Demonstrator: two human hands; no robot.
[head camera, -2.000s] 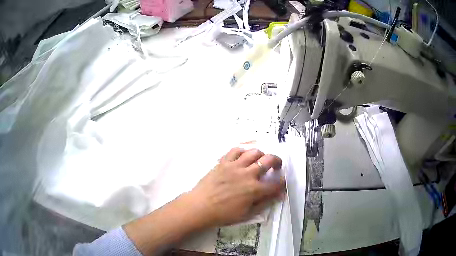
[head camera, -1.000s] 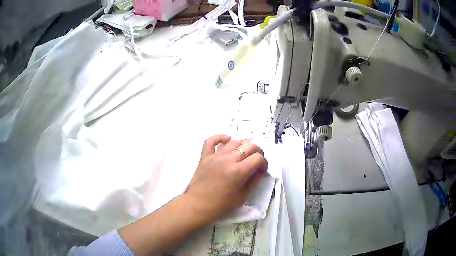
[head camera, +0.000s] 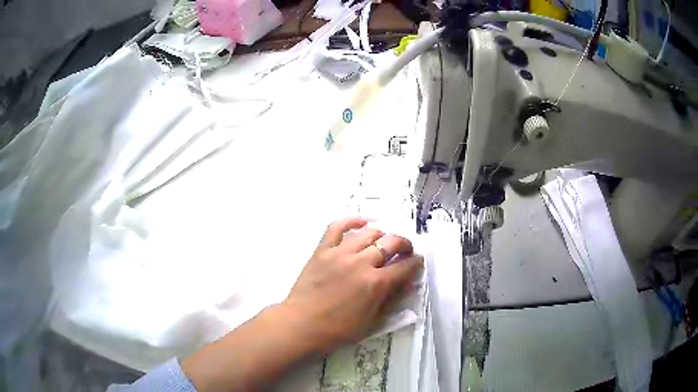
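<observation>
My left hand (head camera: 356, 279), with a ring on one finger, comes in from the lower left. Its curled fingers grip the edge of a large white garment piece (head camera: 252, 191), just in front of the presser foot and needle (head camera: 422, 218). The cloth is crumpled at the left and so bright that its folds are hard to see. A long white fabric strip (head camera: 445, 306) runs from the needle area over the front edge, right beside my fingers. The fingertips are partly hidden. My right hand is out of the picture.
The sewing machine head (head camera: 444, 115) stands right of the cloth, with a lamp (head camera: 348, 115) left of it. A stack of strips (head camera: 601, 245) lies under the arm. Blue-handled snips (head camera: 671, 302) are at far right. A pink box (head camera: 239, 19) and tangled ties (head camera: 337, 34) are at the back.
My left hand first shifted left off the strip's edge, then slid slightly right, back against it. The cloth corner by my fingers moved forward toward the needle. The view shifted slightly.
</observation>
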